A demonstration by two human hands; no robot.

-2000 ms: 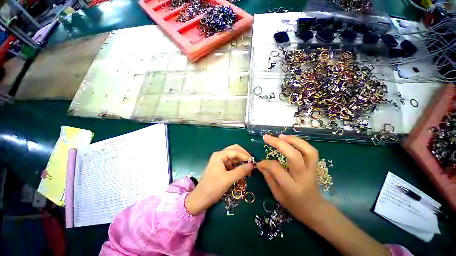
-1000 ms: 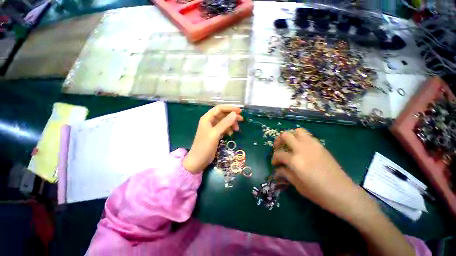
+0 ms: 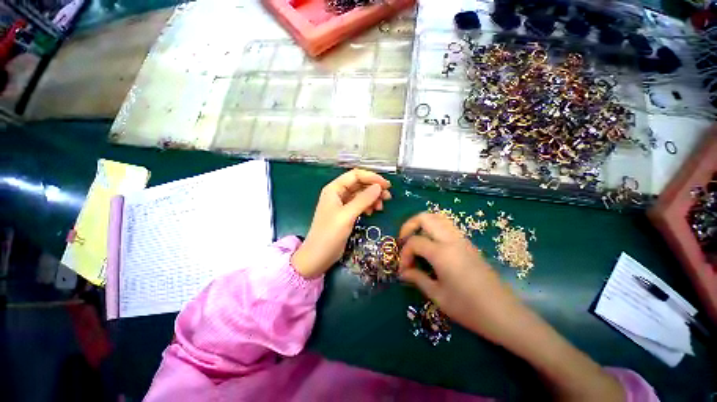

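Note:
My left hand (image 3: 346,216) is above the bench with its fingertips curled together; whether a small piece is between them cannot be told. My right hand (image 3: 440,267) reaches over the right side of a small heap of ring pieces (image 3: 369,255), fingers bent and slightly apart; its fingertips are at the heap and a hold on a piece cannot be made out. A loose pile of tiny pale gold fittings (image 3: 514,247) lies to the right, behind my right hand. A darker small heap of pieces (image 3: 431,323) lies nearer my body.
A large mixed heap (image 3: 542,110) lies on the white tray at the back right. A compartment box (image 3: 314,110) is beyond my hands. Salmon-red trays stand at the far centre (image 3: 314,39) and right edge (image 3: 668,206). A notebook (image 3: 193,235) lies left, paper slips (image 3: 645,314) right.
My hands were together at the fingertips, then parted. My right hand went to the darker heap, then moved left to the ring pieces. The view has shifted.

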